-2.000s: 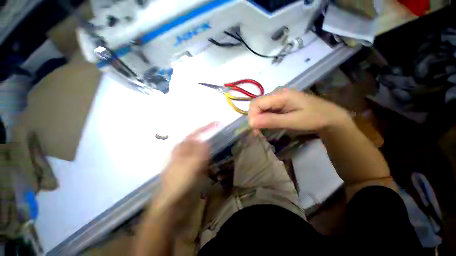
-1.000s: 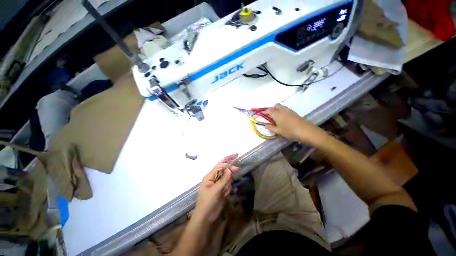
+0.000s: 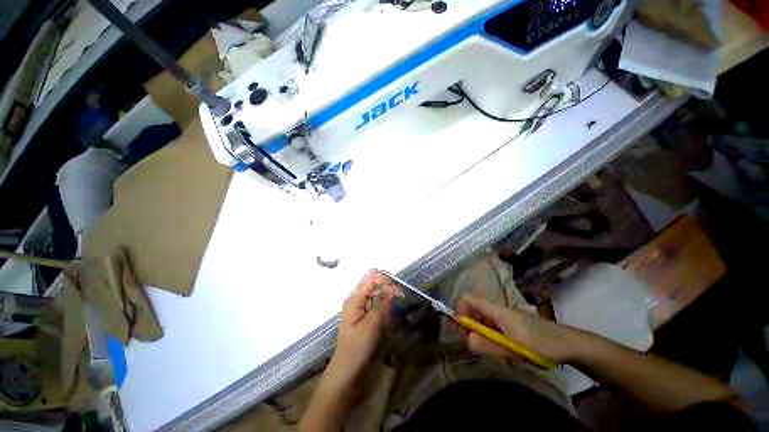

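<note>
My right hand [image 3: 497, 327] holds the scissors [image 3: 504, 340], with the yellow handle loop showing and the red one not visible. The silver blades point up and left to my left hand [image 3: 368, 305], at the table's front edge. My left hand pinches a small tan piece [image 3: 379, 295] between its fingers; the fingers partly hide it. The blade tips are at these fingertips. Whether the blades touch the piece I cannot tell. A small curved scrap [image 3: 327, 262] lies alone on the white table.
The white JACK sewing machine [image 3: 371, 101] stands beyond my hands, its needle area [image 3: 329, 179] behind the scrap. Tan cloth panels [image 3: 160, 215] lie on the table's left part. The ridged grey front edge [image 3: 506, 215] runs diagonally. White cloth [image 3: 670, 63] hangs at the upper right.
My right hand has lifted the scissors off the table and brought them down and left to my left hand. My left hand still holds the small piece.
</note>
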